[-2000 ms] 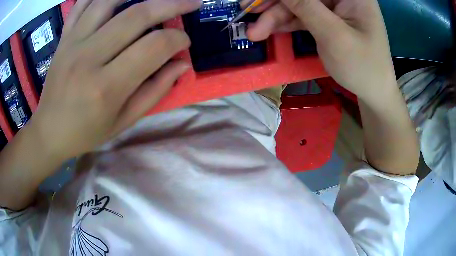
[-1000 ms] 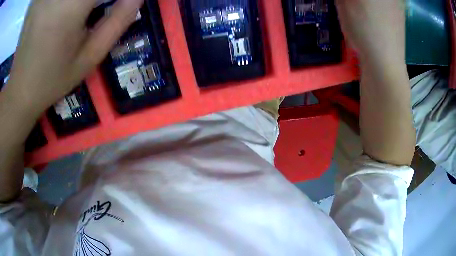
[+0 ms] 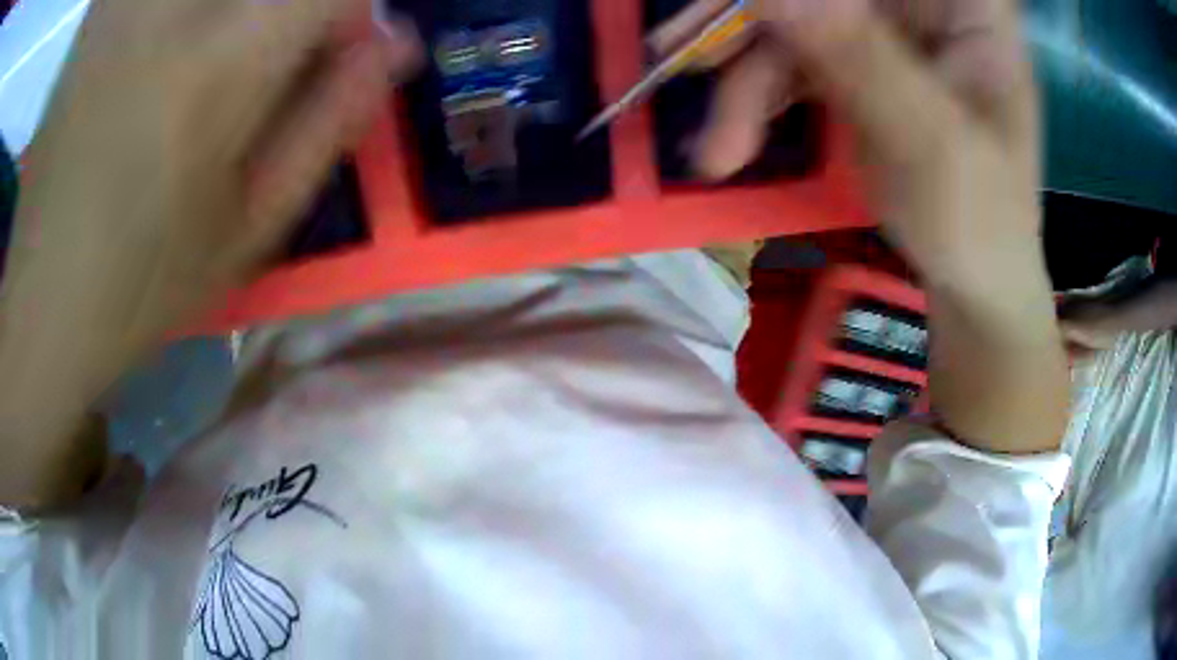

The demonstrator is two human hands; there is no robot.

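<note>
My right hand [image 3: 891,142] holds tweezers [image 3: 671,62] with an orange-yellow grip; their thin tips point left over the red foam tray [image 3: 516,239]. A phone unit [image 3: 549,155] lies back up in a tray pocket left of the tips, showing blue and silver parts. The tips look to be at its right edge; whether they touch it is unclear. My left hand [image 3: 207,168] is blurred over the tray's left part, cut off by the top edge; its fingertips are near the phone, and what they hold cannot be told.
Another red foam tray [image 3: 807,368] with several phones is below the work at the right, partly behind my right forearm. A green surface [image 3: 1097,103] is at the upper right. Another person's arm [image 3: 1129,310] and pale clothing show at the right edge.
The tweezers show again at the tray, in my right hand. My left hand has moved right and downward. The tray's phones sit differently in view. A phone-filled tray now shows at lower right.
</note>
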